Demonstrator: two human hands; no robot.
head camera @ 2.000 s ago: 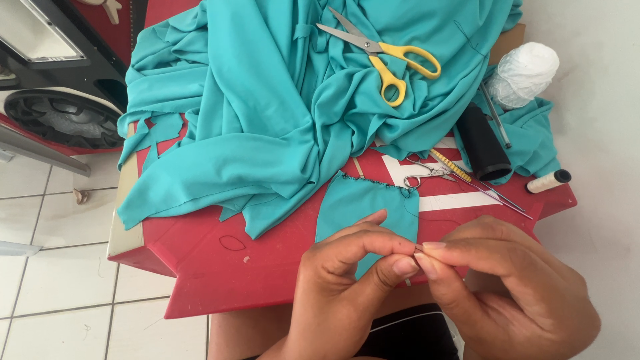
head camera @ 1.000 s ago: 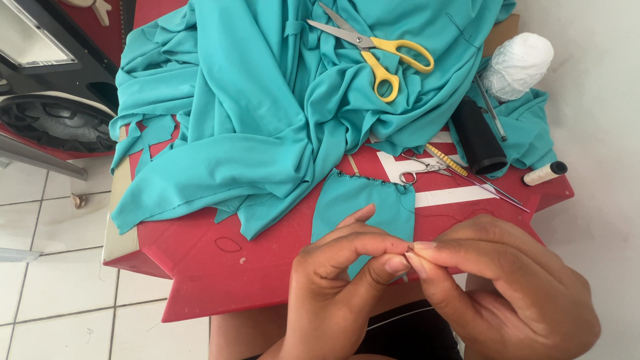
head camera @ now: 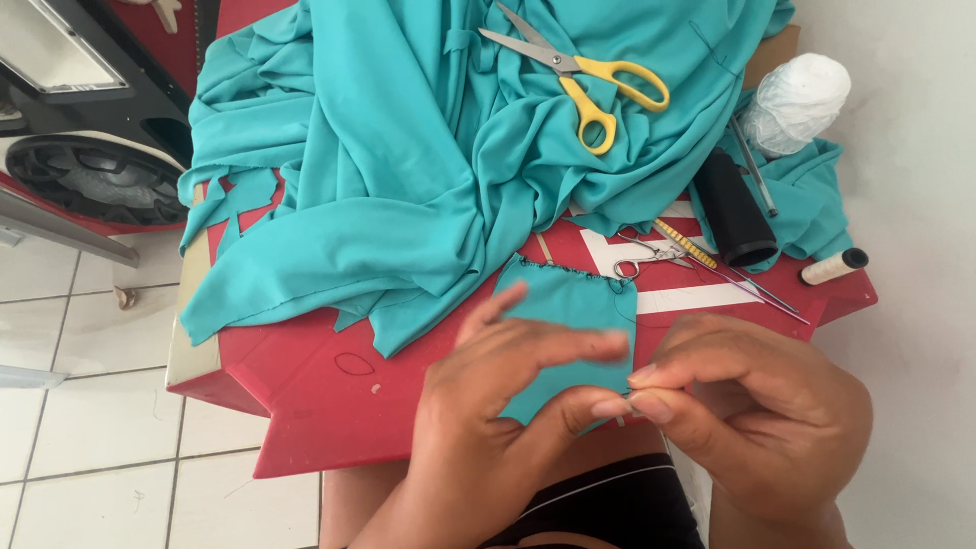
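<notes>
My left hand (head camera: 507, 389) is over the table's near edge, its index finger lifted and blurred, its thumb tip close to my right fingertips. The thumb and index finger of my right hand (head camera: 751, 404) pinch something tiny and thin, perhaps a thread end or needle; it is too small to tell. Behind and below my hands lies a small turquoise fabric piece (head camera: 568, 313) with dark stitches along its top edge. Small metal scissors (head camera: 637, 255) lie at its upper right corner, beside a yellow measuring tape (head camera: 686, 242). A dark thread runs down the piece's right side.
A large heap of turquoise fabric (head camera: 396, 152) covers much of the red table (head camera: 320, 412), with yellow-handled scissors (head camera: 579, 72) on top. At right are a black thread cone (head camera: 733, 210), a white yarn ball (head camera: 801, 103), a cream thread spool (head camera: 833, 266) and a pen (head camera: 753, 168).
My left index finger has lifted off my thumb and away from my right fingertips, where the fingers of both hands met before. My right hand keeps its pinch.
</notes>
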